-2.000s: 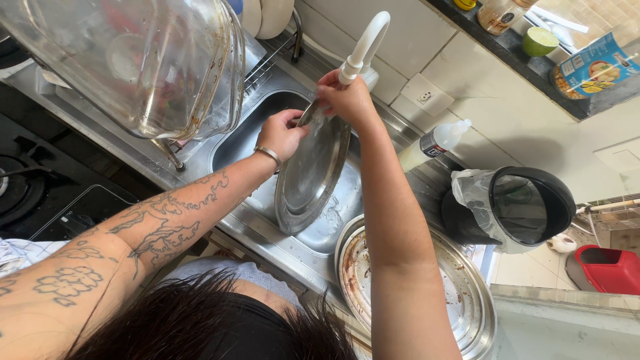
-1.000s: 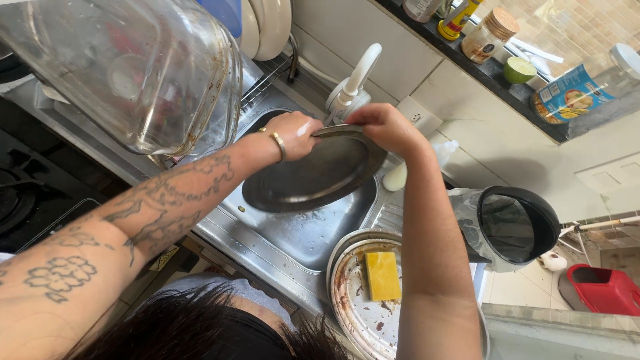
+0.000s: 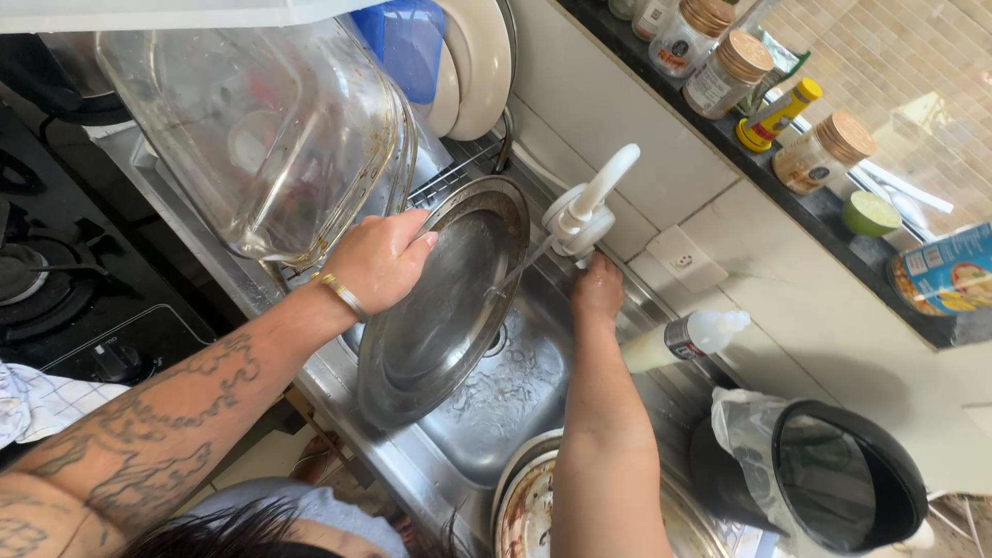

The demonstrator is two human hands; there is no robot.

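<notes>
My left hand (image 3: 387, 260) grips the rim of an oval metal platter (image 3: 449, 302), which is tilted over the stainless steel sink (image 3: 511, 403). A thin stream of water from the white faucet (image 3: 585, 217) strikes the platter's right side. My right hand (image 3: 597, 287) is at the base of the faucet, its fingers partly hidden there. Below my right forearm lie stacked soiled metal dishes (image 3: 535, 496). A soap bottle (image 3: 686, 341) with a pale liquid is right of my right forearm.
Large clear glass baking dishes (image 3: 263, 147) lean over the dish rack (image 3: 465, 167), near plates (image 3: 477, 70) and a blue container (image 3: 403, 46). A lined black bin (image 3: 845, 473) stands at the right. The black stove (image 3: 85, 310) is at the left; jars (image 3: 825, 151) line the ledge.
My right hand has left the platter and moved to the faucet. The platter, held by my left hand alone, has turned steeper. Water now runs onto it.
</notes>
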